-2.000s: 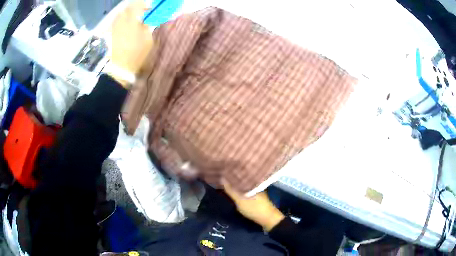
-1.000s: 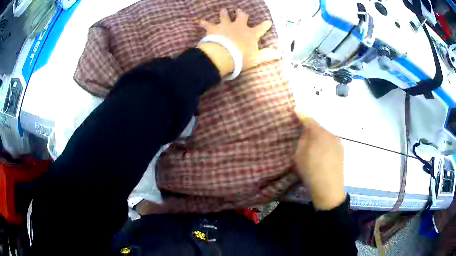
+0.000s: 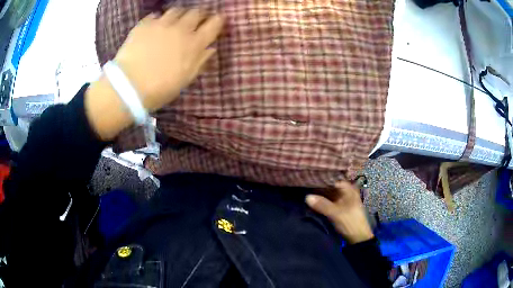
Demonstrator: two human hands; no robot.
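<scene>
The red-brown and cream plaid garment piece (image 3: 298,73) covers the middle of the table and hangs over its front edge toward my lap, with a fold line across it. My left hand (image 3: 169,53) lies on the cloth at the upper left, fingers together and slightly blurred; it wears a white band at the wrist. My right hand (image 3: 338,209) is at the lower right corner of the cloth, below the table edge. Its fingertips meet the hanging hem, and the thumb points left. Whether it pinches the hem is hard to see.
The white table (image 3: 422,95) has a ruler tape (image 3: 433,144) along its front edge. A plaid strip (image 3: 468,73) crosses the table at the right, beside black cord (image 3: 495,93). A tan strip (image 3: 446,185) hangs there. A blue crate (image 3: 419,242) stands on the speckled floor.
The cloth has been spread flatter and drawn toward my lap. My left hand has moved left across it, and my right hand has moved down to the hanging hem. The machine head has left the view.
</scene>
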